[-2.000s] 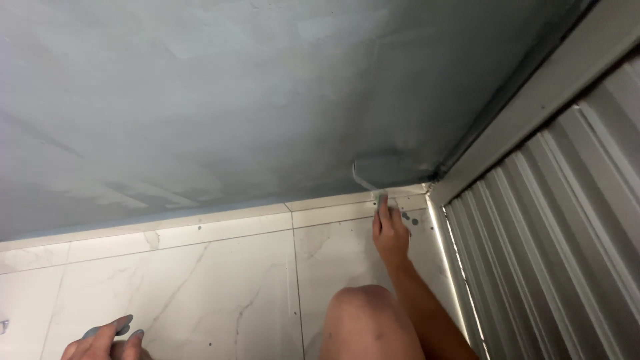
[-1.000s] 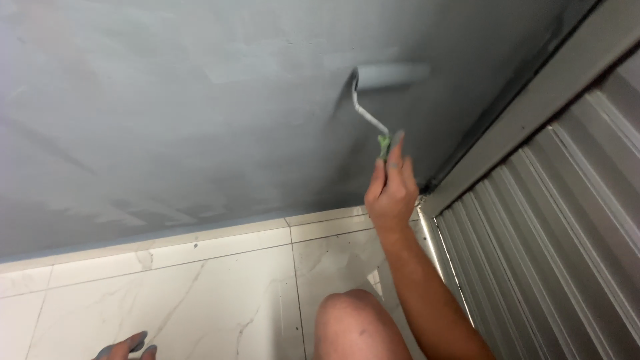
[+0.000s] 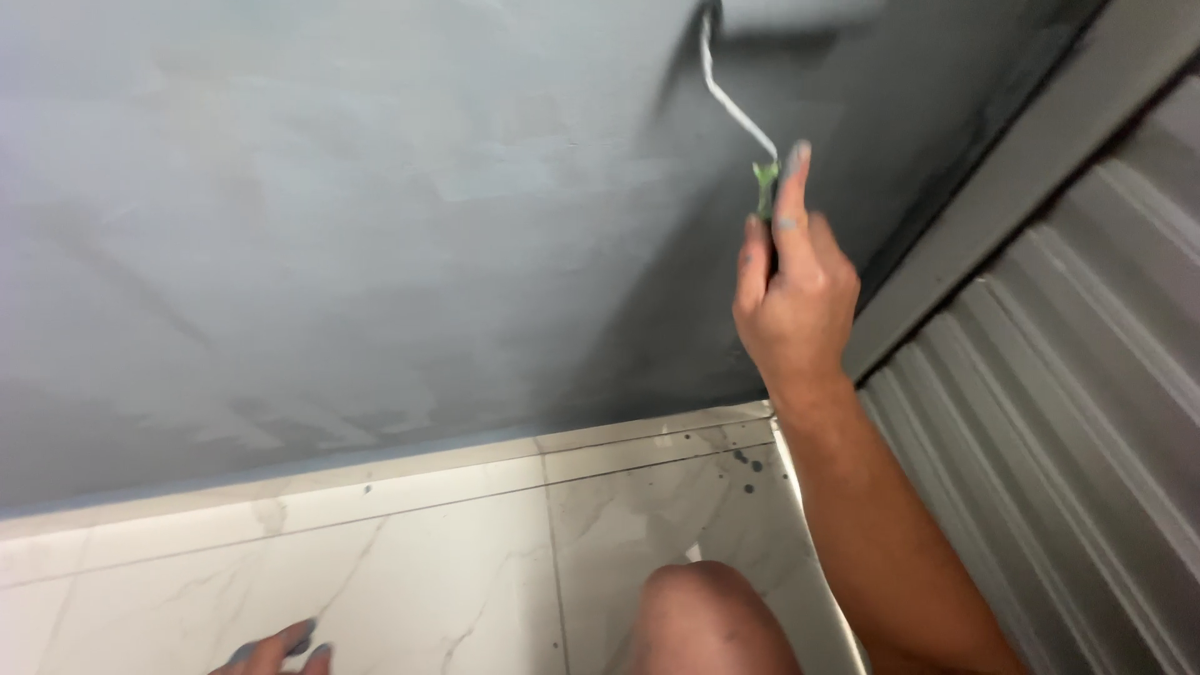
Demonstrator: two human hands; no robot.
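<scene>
My right hand [image 3: 797, 281] is closed around the green handle of a paint roller [image 3: 739, 112], its index finger stretched along the handle. The roller's white wire frame rises to the top edge, where the roller sleeve lies partly out of view against the grey painted wall [image 3: 375, 234]. Grey paint marks the fingers. At the bottom left, my left hand [image 3: 277, 652] shows only its paint-stained fingers, which are apart and hold nothing visible, over the marbled floor tiles [image 3: 450, 562].
A tile skirting [image 3: 469, 459] runs along the wall's foot. Dark paint drops [image 3: 750, 466] spot the tiles near the corner. On the right stands a corrugated metal shutter [image 3: 1041, 375] with a metal frame [image 3: 994, 178]. My bare knee [image 3: 712, 619] is at the bottom.
My right hand has moved the roller up the wall from near the skirting. My left hand stays low at the left.
</scene>
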